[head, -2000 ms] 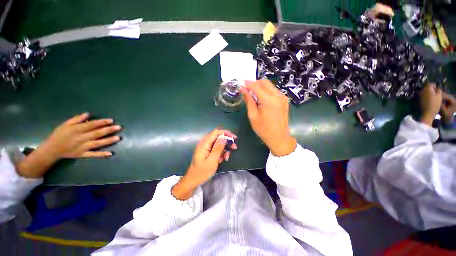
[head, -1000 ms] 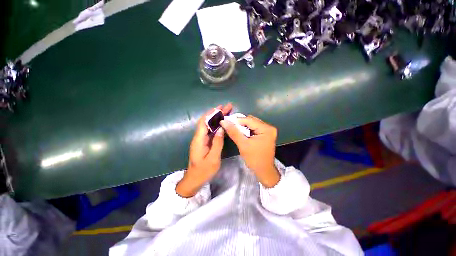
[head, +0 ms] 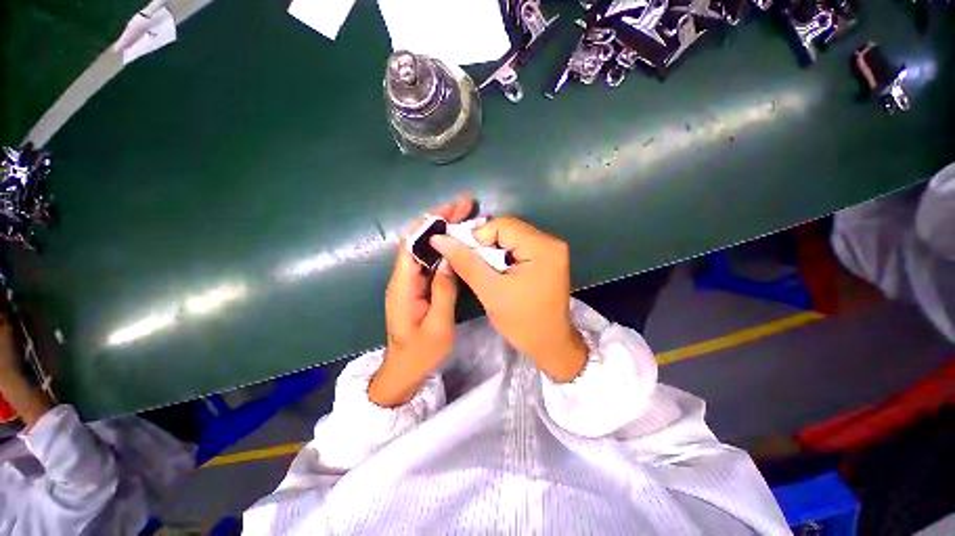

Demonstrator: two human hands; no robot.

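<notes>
My left hand [head: 418,314] holds a small dark square unit [head: 427,242] with a pale rim, its dark face turned up. My right hand [head: 520,292] pinches a folded white wipe [head: 476,242]. The right fingertips and the wipe are at the unit's right side, close against its face. Both hands are bare and above the table's near part. The left fingers under the unit are partly hidden.
A clear bottle with a metallic top [head: 431,109] stands beyond my hands, by white sheets [head: 444,27]. A clip pile [head: 654,29] is at upper right, a clamped unit [head: 881,75] farther right, more clips [head: 21,194] far left. People's sleeves [head: 82,468] show at both sides.
My right hand has come back from the bottle to the unit, now with the wipe clearly visible. The unit's dark face has turned into view. The camera view has shifted, moving the bottle up and left.
</notes>
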